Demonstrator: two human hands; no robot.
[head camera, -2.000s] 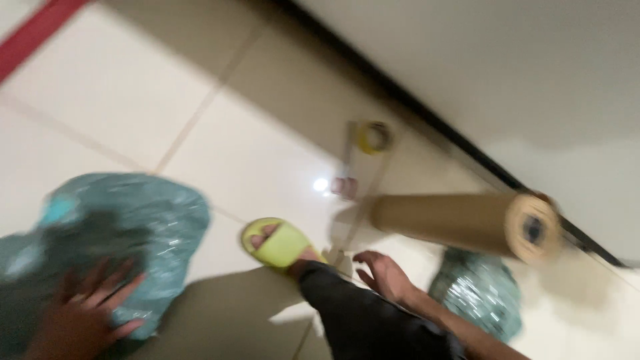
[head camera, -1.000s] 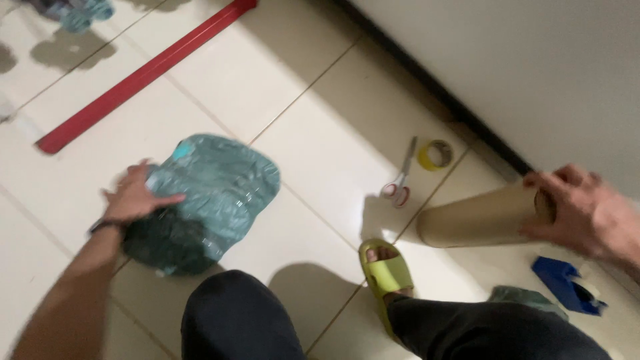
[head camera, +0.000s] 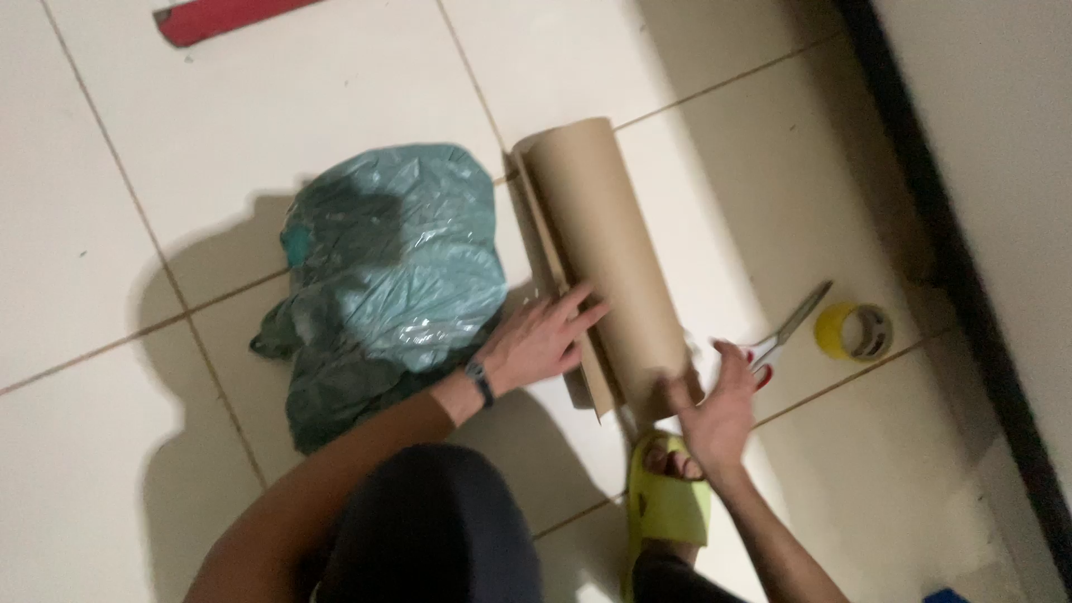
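A roll of brown kraft paper (head camera: 603, 251) lies on the tiled floor, its loose edge lifted along the left side. My left hand (head camera: 544, 339), with a dark watch on the wrist, is at that loose edge, fingers spread over the paper. My right hand (head camera: 716, 406) is at the near end of the roll, thumb and fingers apart around it; whether it grips is unclear. Close on the left lies a green plastic-wrapped bundle (head camera: 419, 260), beside my left wrist.
Scissors with red and white handles (head camera: 783, 335) and a yellow tape roll (head camera: 854, 332) lie to the right, near the wall's dark base (head camera: 946, 243). A red strip (head camera: 226, 17) lies at the top left. My foot in a yellow-green slide (head camera: 670, 494) stands just below the roll.
The paper roll has moved from beside the wall to next to the green bundle. My right hand came with it. My left hand has left the bundle's edge and reached the paper.
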